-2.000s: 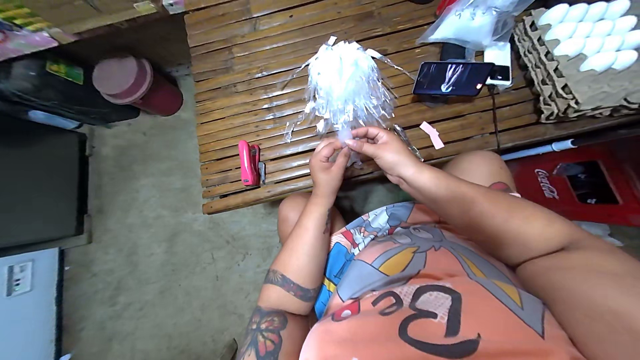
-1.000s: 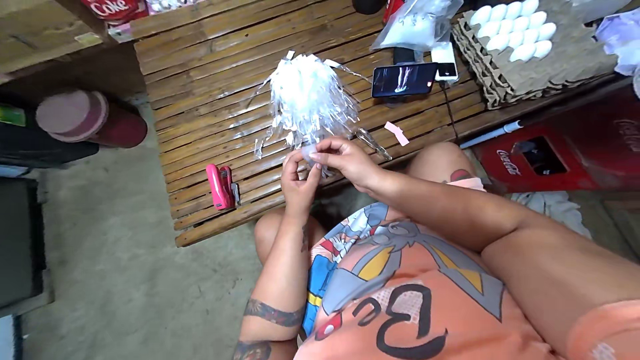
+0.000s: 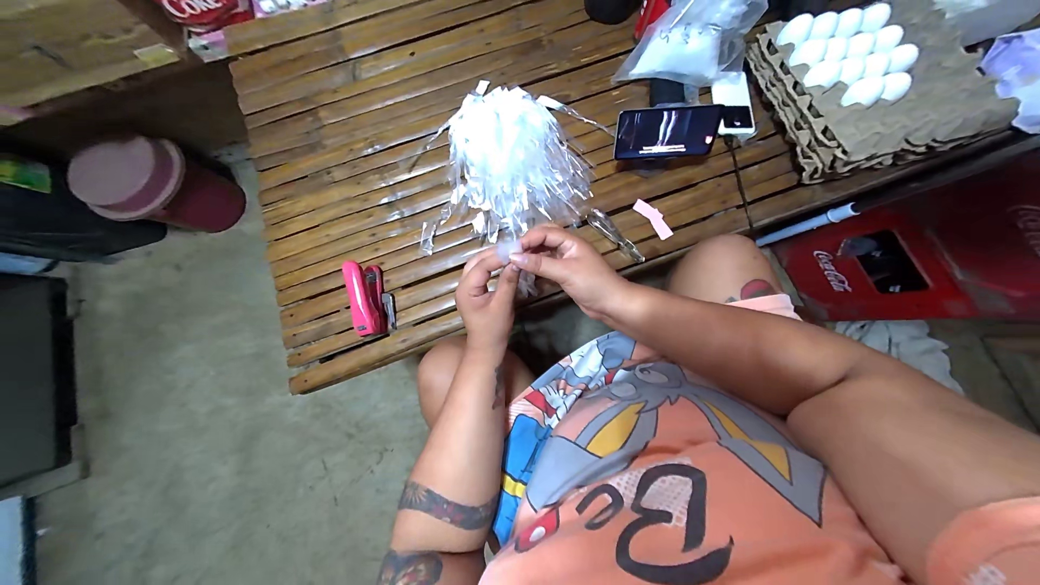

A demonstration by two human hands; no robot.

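Observation:
A bundle of shiny white plastic strips [image 3: 516, 154] lies on the bamboo-slat table [image 3: 349, 162] in front of me. At its near end my left hand [image 3: 487, 296] and my right hand [image 3: 569, 264] meet, fingertips almost touching. Between them they pinch a small, translucent whitish piece [image 3: 509, 248]; whether it is joined to the strips cannot be told. Left of my hands lies a pink stapler [image 3: 364, 299], with a small metal part [image 3: 390, 310] beside it. A pink paper scrap [image 3: 653, 218] rests to the right of the bundle.
A phone with a lit screen [image 3: 668, 132] leans behind the scrap, near a white device [image 3: 734, 104] and a clear plastic bag [image 3: 691, 45]. White eggs [image 3: 845, 50] sit on stacked cardboard trays [image 3: 934, 114]. A red crate [image 3: 837, 272] stands below the table's right part, and a lidded red container [image 3: 195, 187] at the left.
The view has shifted somewhat, bringing more of the table's far left into sight. Both hands stay together at the near end of the strips, with only small finger changes.

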